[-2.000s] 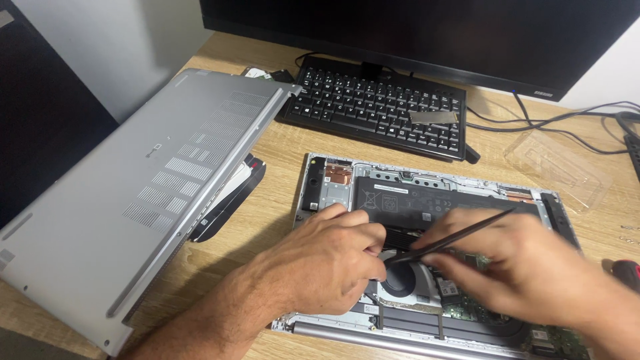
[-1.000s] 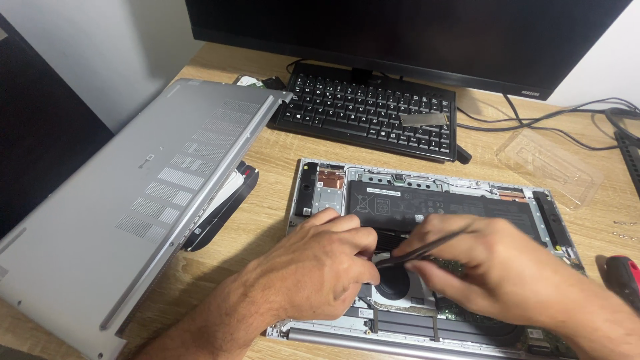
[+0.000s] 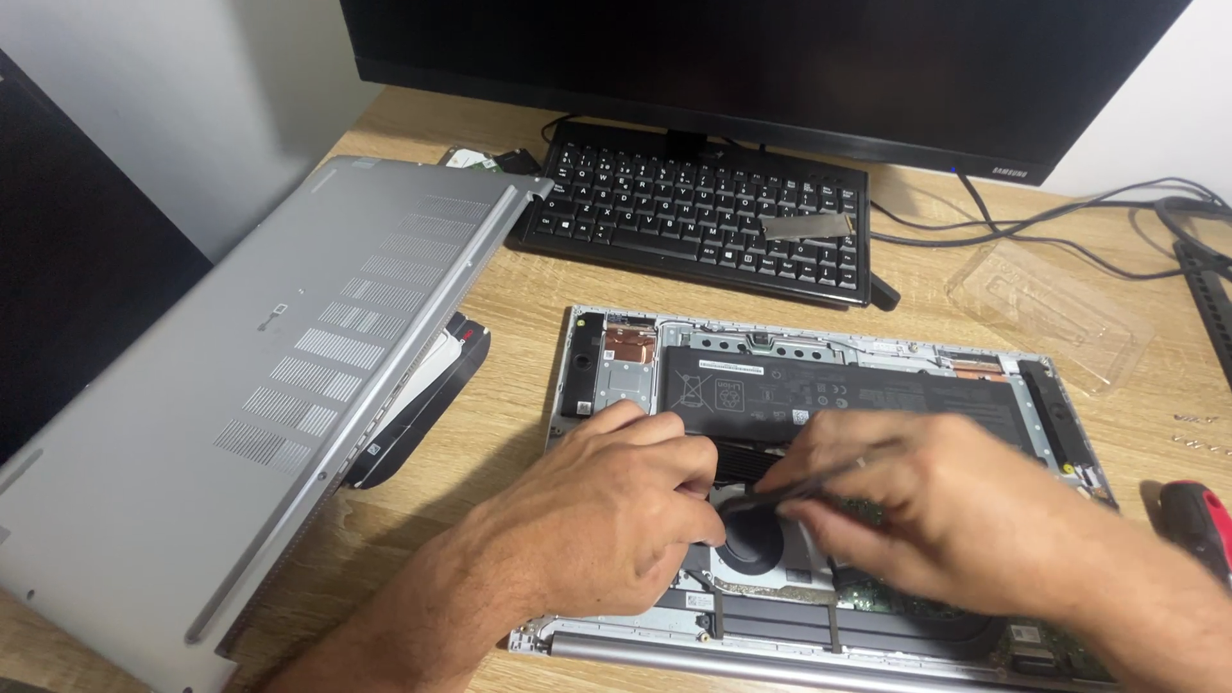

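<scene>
An opened laptop chassis lies on the wooden desk, its battery, cooling fan and heat pipe exposed. My right hand is closed around a slim dark brush-like tool, slanted over the fan with its lower end near my left fingertips; motion blurs it. My left hand rests on the left part of the chassis, fingers curled at the fan's left edge. Whether those fingers grip anything is hidden.
To the left a grey laptop bottom cover leans over a black box. Behind stand a keyboard with a thin metallic strip on it and a monitor. At right are a clear plastic tray, small screws and a red-black handle.
My right hand and the tool in it have shifted slightly over the fan, and the tool's slant has changed. My left hand stays at the fan's left edge.
</scene>
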